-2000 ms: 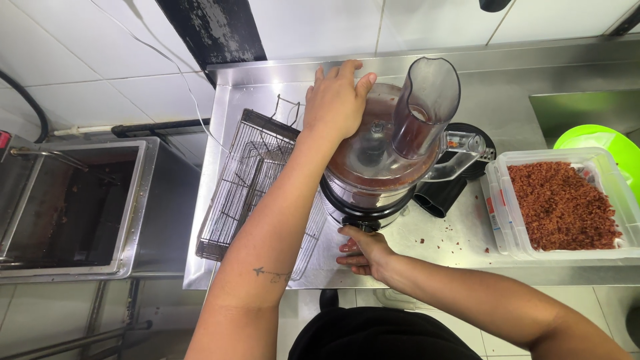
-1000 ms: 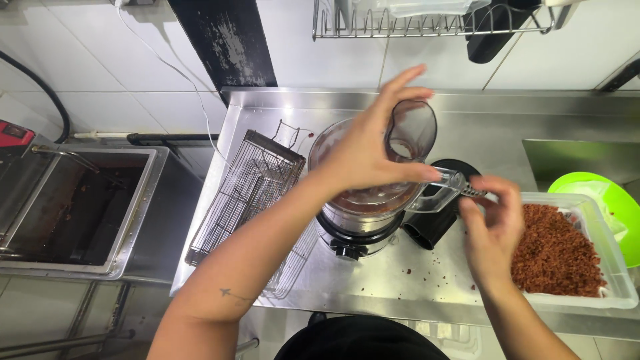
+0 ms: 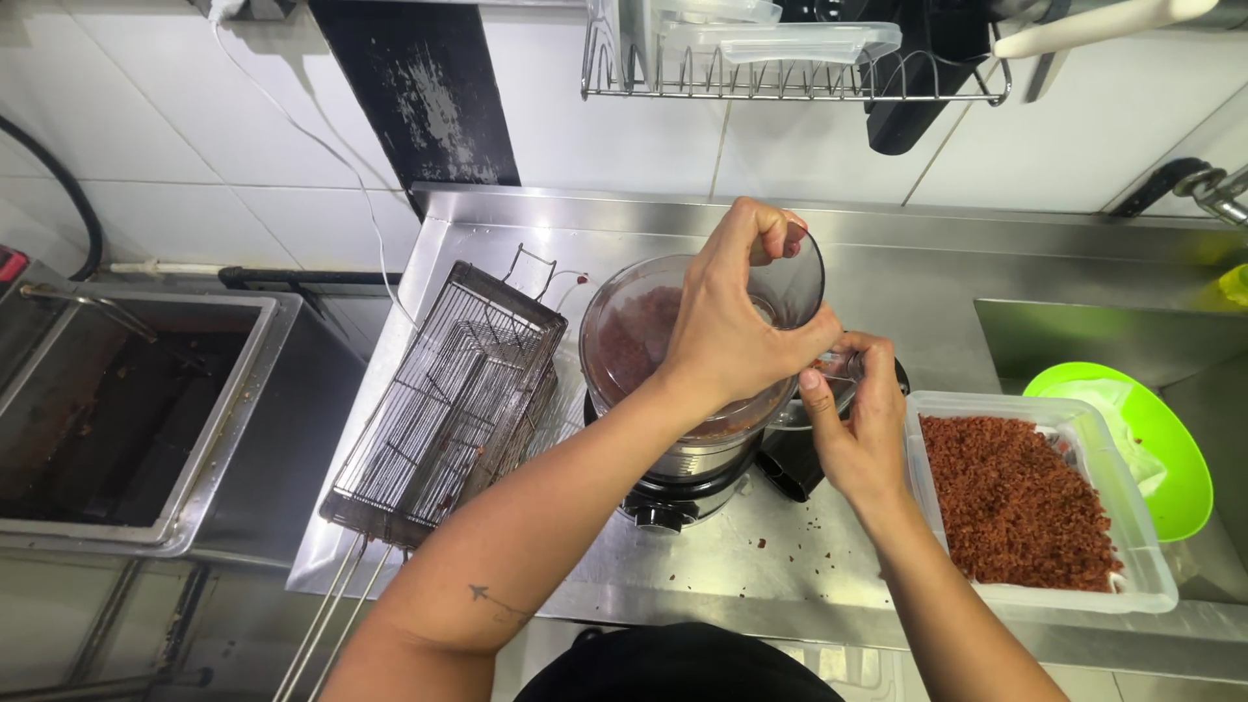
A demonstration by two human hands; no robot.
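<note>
A food processor with a clear bowl and lid (image 3: 624, 341) stands on the steel counter, reddish-brown crumbs inside it. My left hand (image 3: 731, 302) grips the clear feed tube (image 3: 801, 278) on the lid, fingers curled over its rim. My right hand (image 3: 863, 414) is closed around the bowl's clear handle (image 3: 837, 367), the thumb on its near side. Below the bowl is the black base with its control knob (image 3: 659, 517). Beside the base, partly under the handle, lies a black plastic tube-like part (image 3: 792, 466). The hands hide part of the lid.
Wire fryer baskets (image 3: 444, 400) lie left of the processor, beyond them a deep fryer (image 3: 127, 409). To the right are a plastic tub (image 3: 1160, 575) of reddish-brown crumbs and a green bowl (image 3: 1185, 487) by the sink. A wire rack (image 3: 819, 95) hangs above. Crumbs dot the counter.
My left hand has gone from the lid's left edge to the feed tube. My right hand has moved from near the base's knob up to the handle. The view has shifted, showing the rack above.
</note>
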